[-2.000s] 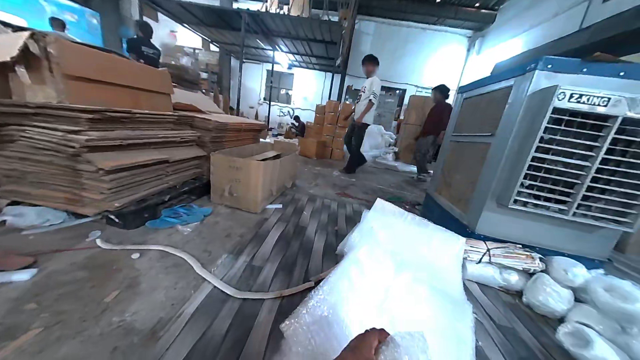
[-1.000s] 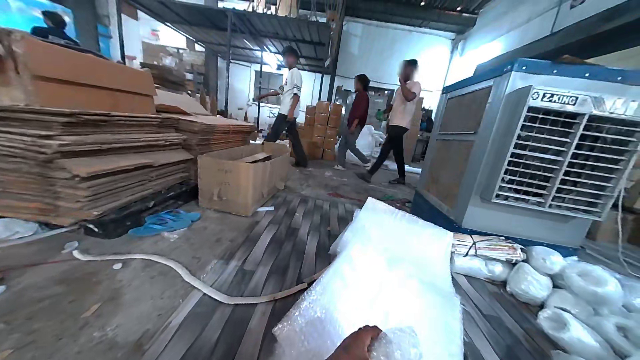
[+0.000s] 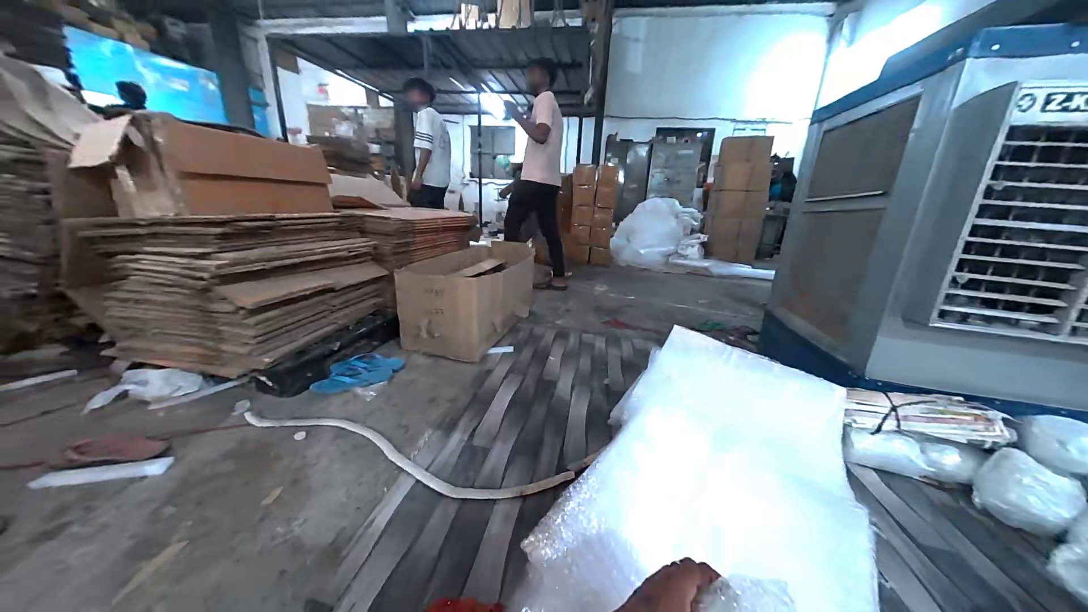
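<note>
A stack of white bubble-wrap sheets (image 3: 722,459) lies on the striped floor mat in front of me. At the bottom edge of the view, my left hand (image 3: 671,586) rests on the stack, its fingers curled over a bunched clear piece of bubble wrap (image 3: 748,595) just to its right. The hand's lower part is cut off by the frame. My right hand is not in view. A pale hose or cord (image 3: 442,484) runs along the floor to the left side of the stack. Something red (image 3: 463,605) shows at the bottom edge.
Flattened cardboard (image 3: 246,289) is piled at left, near an open carton (image 3: 463,306) and blue slippers (image 3: 357,372). An air cooler (image 3: 901,221) stands at right, with wrapped bundles (image 3: 1028,497) below. Two people (image 3: 540,161) stand or walk beyond the carton.
The person in the light pink top has moved left, behind the carton. The person in dark red is no longer seen. My left hand stays at the bubble wrap.
</note>
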